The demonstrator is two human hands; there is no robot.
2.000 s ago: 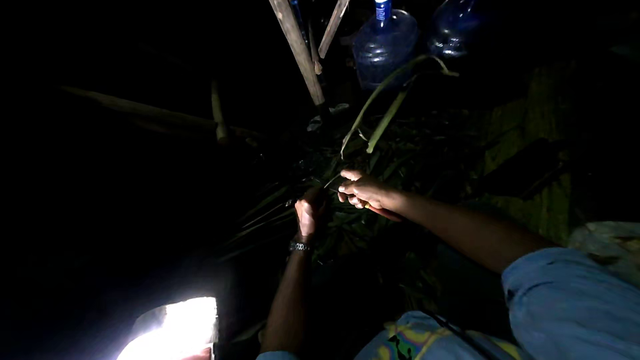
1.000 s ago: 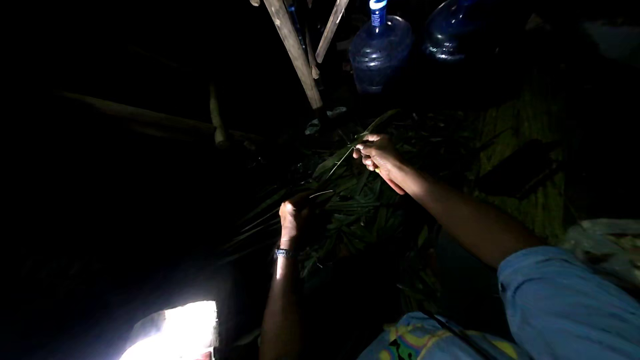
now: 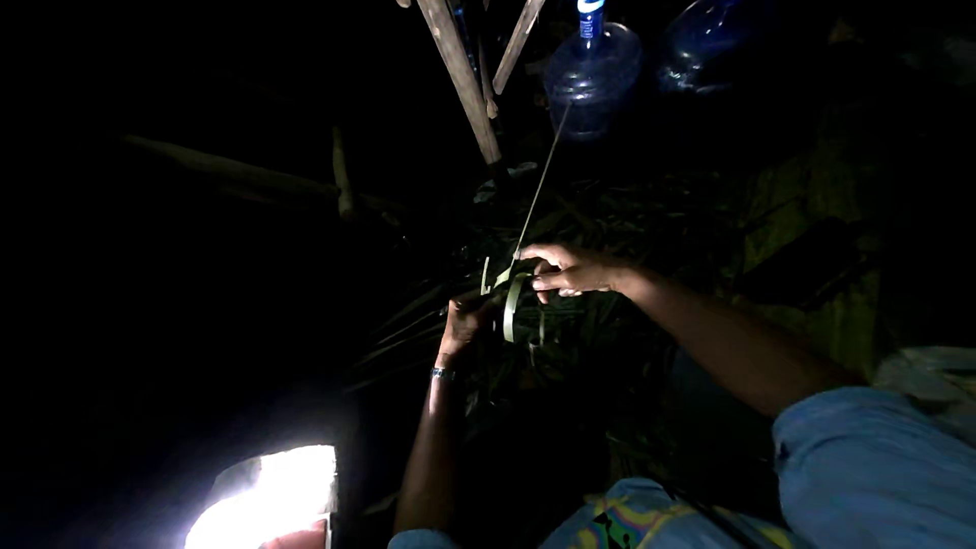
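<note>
My left hand (image 3: 463,326), with a metal-banded watch or bracelet at the wrist, is closed on the end of green plant strips near the middle of the view. Just to its right, my right hand (image 3: 568,273) has its index finger stretched out and the others curled at a pale green strip (image 3: 513,309) that curves down between the hands. A long thin stem (image 3: 543,177) slants up from the right fingertips toward a clear blue water jug. Whether the right fingers also hold a tool is too dark to tell.
Two large plastic water jugs (image 3: 593,76) stand beyond the hands. Wooden poles (image 3: 461,80) slant down beside them. Cut leaves and stalks (image 3: 602,221) cover the dark ground. A bright lamp-lit object (image 3: 282,488) is at lower left, and a pale bag (image 3: 926,381) at right.
My hands have come closer together again after standing apart one second ago. The long thin stem now reaches up toward the jug. My right index finger has stretched out.
</note>
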